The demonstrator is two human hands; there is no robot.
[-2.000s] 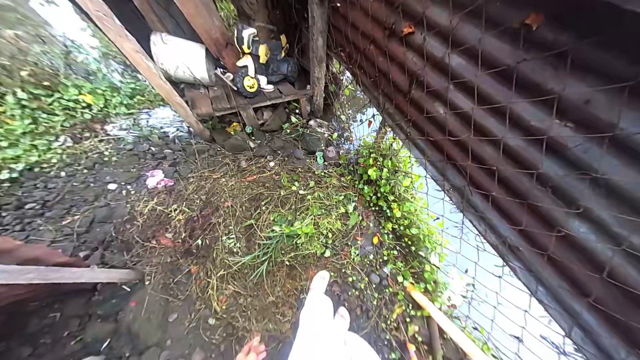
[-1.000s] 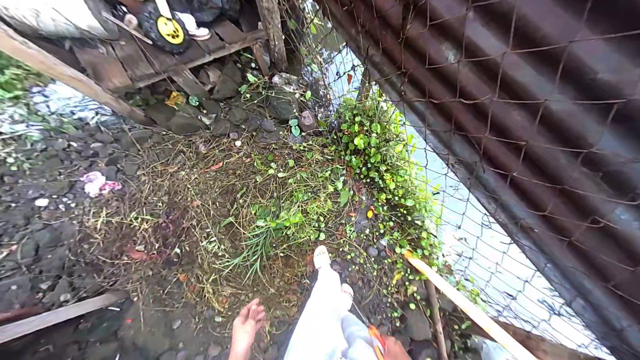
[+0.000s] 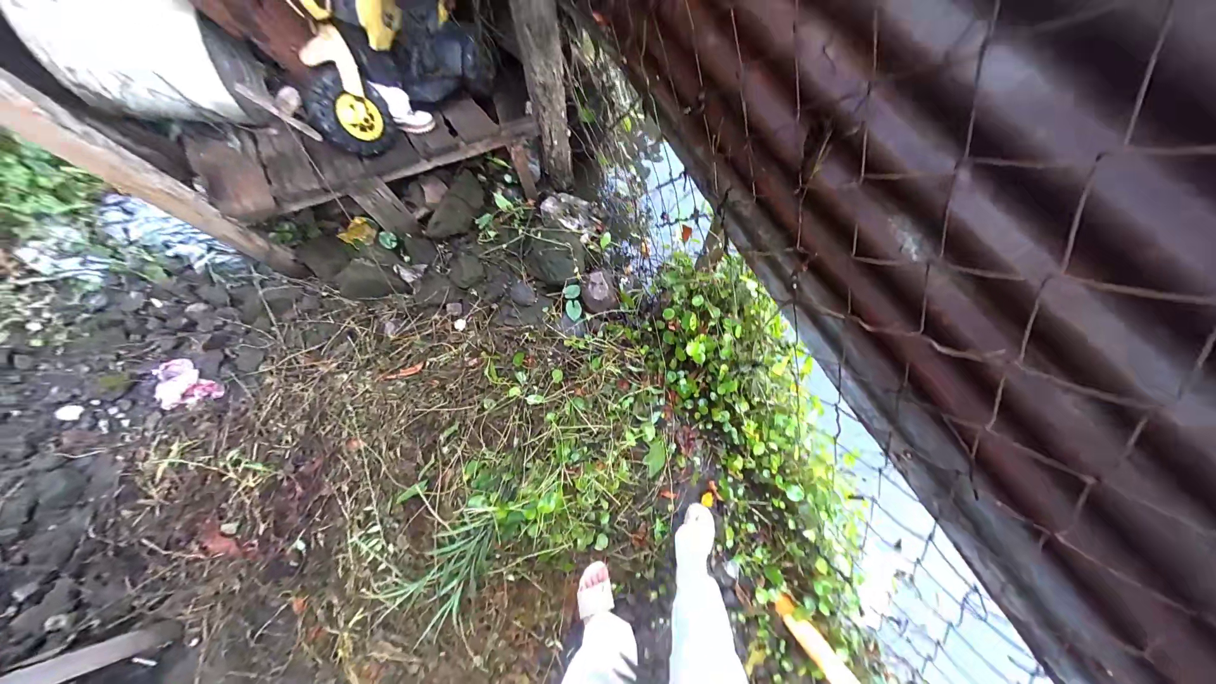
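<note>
Neither my left hand nor my right hand shows in the head view now. At the bottom centre are my two legs in white trousers (image 3: 701,622), with a sandalled foot (image 3: 596,587) on the soil. Cut stems and dry grass (image 3: 380,427) lie spread over the ground before my feet. To the right of them a leafy green vine (image 3: 722,370) grows along the foot of a wire mesh fence (image 3: 917,332). A pale pole (image 3: 812,641) slants up from the lower edge, right of my legs.
Rusty corrugated metal sheeting (image 3: 912,190) rises at the right. At the top left, a low wooden platform (image 3: 285,176) carries a white container (image 3: 123,57) and a toy with a yellow-hubbed wheel (image 3: 359,119). Stones (image 3: 366,280), a pink scrap (image 3: 185,383) and a plank (image 3: 90,655) lie on the ground.
Both hands, seen at the lower edge a second ago, have left the view. A second foot now shows beside the first.
</note>
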